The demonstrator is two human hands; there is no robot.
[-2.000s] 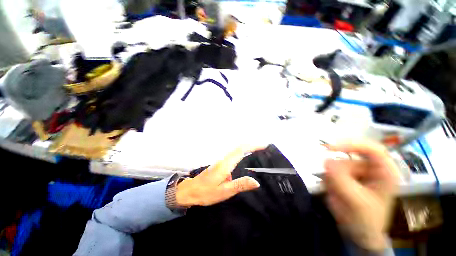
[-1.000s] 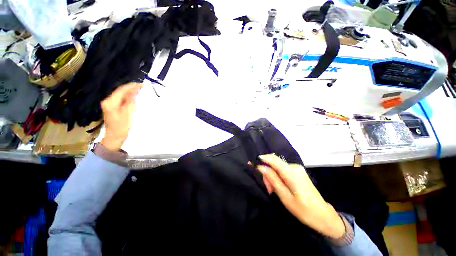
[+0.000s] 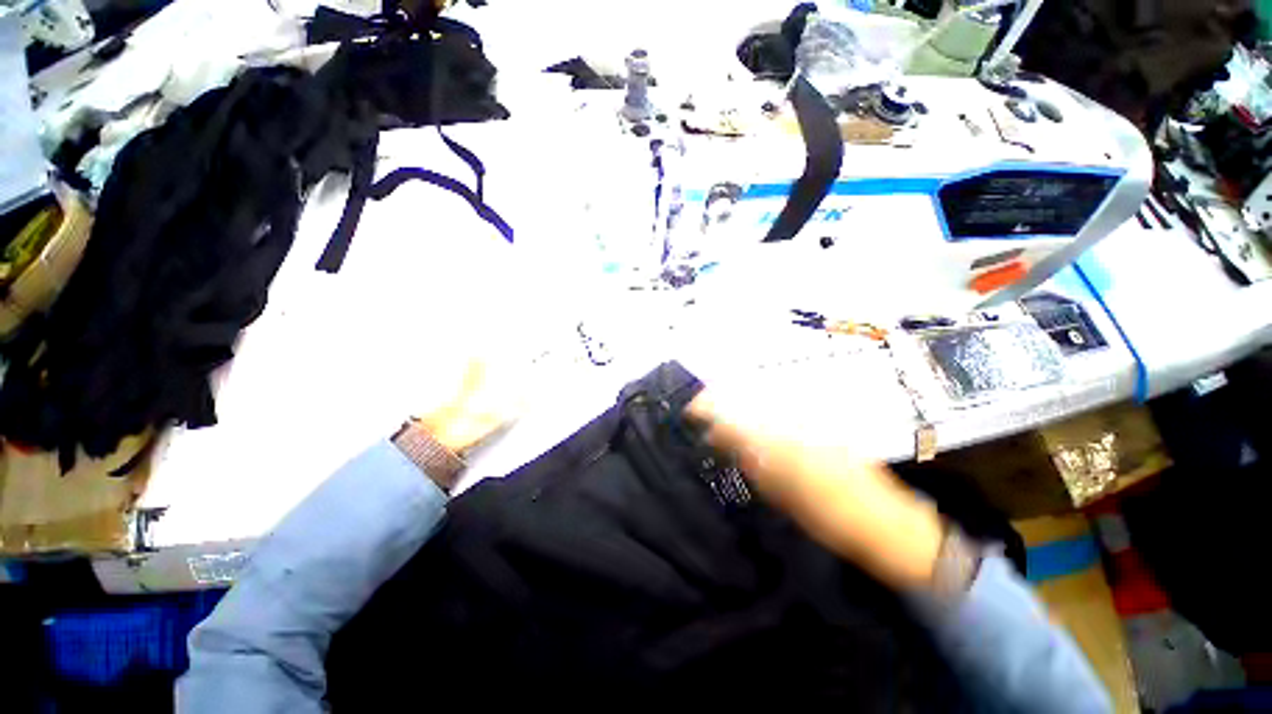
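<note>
A black garment (image 3: 600, 544) lies over my lap and the table's front edge, its waistband end up on the white table. A small label with white marks (image 3: 727, 481) shows on it. My right hand (image 3: 753, 453) is blurred and holds the garment at the waistband's top corner. My left hand (image 3: 481, 405) is over the table just left of the garment, pale and washed out against the white top, so its fingers are hard to make out. A thin dark looped piece (image 3: 596, 343) lies on the table behind the garment.
A white sewing machine (image 3: 893, 230) with a blue stripe stands behind, a black band (image 3: 813, 161) hanging over it. Orange-handled snips (image 3: 841, 327) and a clear-lidded box (image 3: 993, 360) lie at right. A heap of black strips (image 3: 168, 251) covers the left, near a blue crate (image 3: 112, 642).
The view has shifted. My left hand has moved from beside the strips toward the garment. My right hand has moved up to the waistband corner. The strip lying across the waistband no longer shows there.
</note>
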